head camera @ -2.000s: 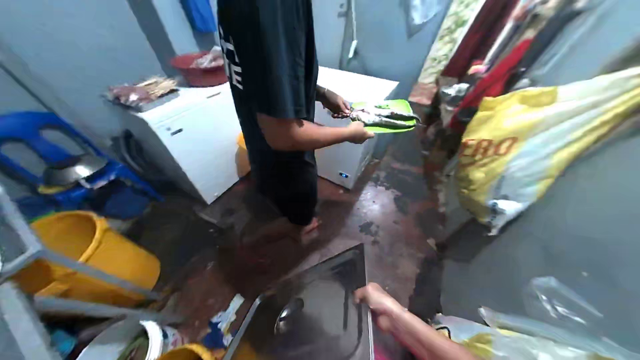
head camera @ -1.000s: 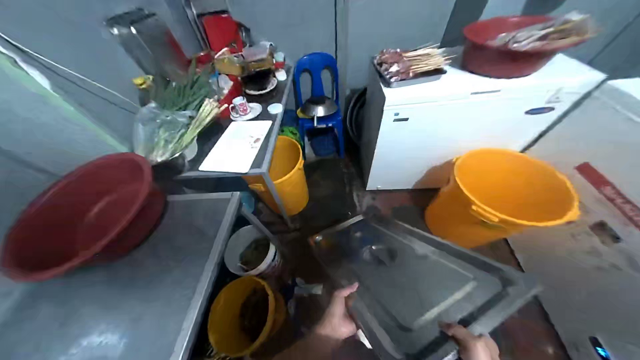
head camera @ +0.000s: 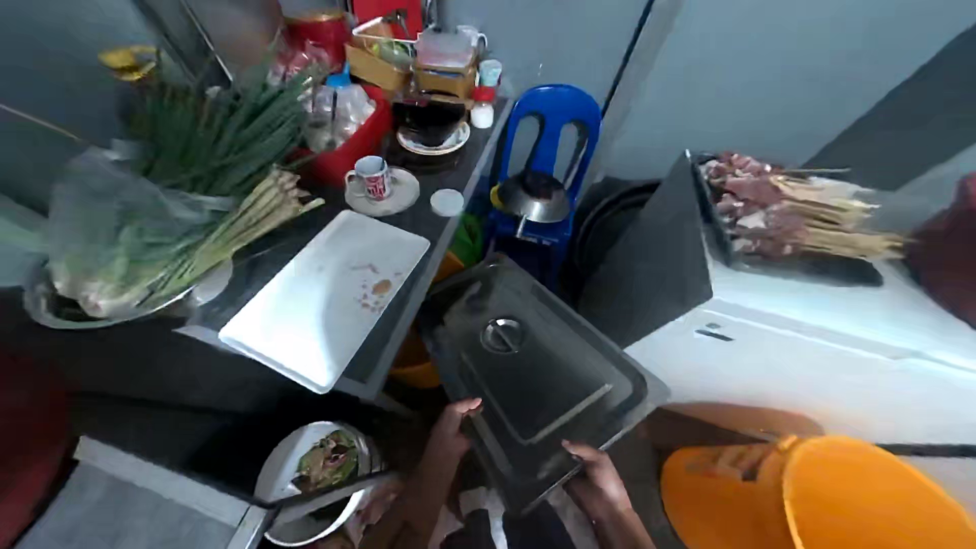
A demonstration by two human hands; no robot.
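A rectangular stainless steel pan lid [head camera: 534, 381] with a round recessed handle is held out in front of me. My left hand [head camera: 450, 442] grips its left long edge, the thumb lying over the rim. My right hand [head camera: 598, 480] holds the near right edge, thumb on top and the other fingers hidden beneath. Whether a pan lies under the lid cannot be told. The lid's far end is beside the dark table's edge, close to a white cutting board [head camera: 328, 297] with brown stains.
Left, the table bears spring onions [head camera: 221, 137], a mug [head camera: 372, 179] and a red basin. A blue plastic chair [head camera: 545, 122] holds a metal lidded pot. Right, a white chest freezer [head camera: 801, 366] carries a tray of meat skewers [head camera: 785, 206]. An orange bucket [head camera: 839, 496] and a white scrap bucket [head camera: 278, 473] stand low.
The view has swung left from the other person, who is out of sight, toward the table and chair. My left hand, unseen two seconds ago, is on the lid. The lid is nearer the table and chair.
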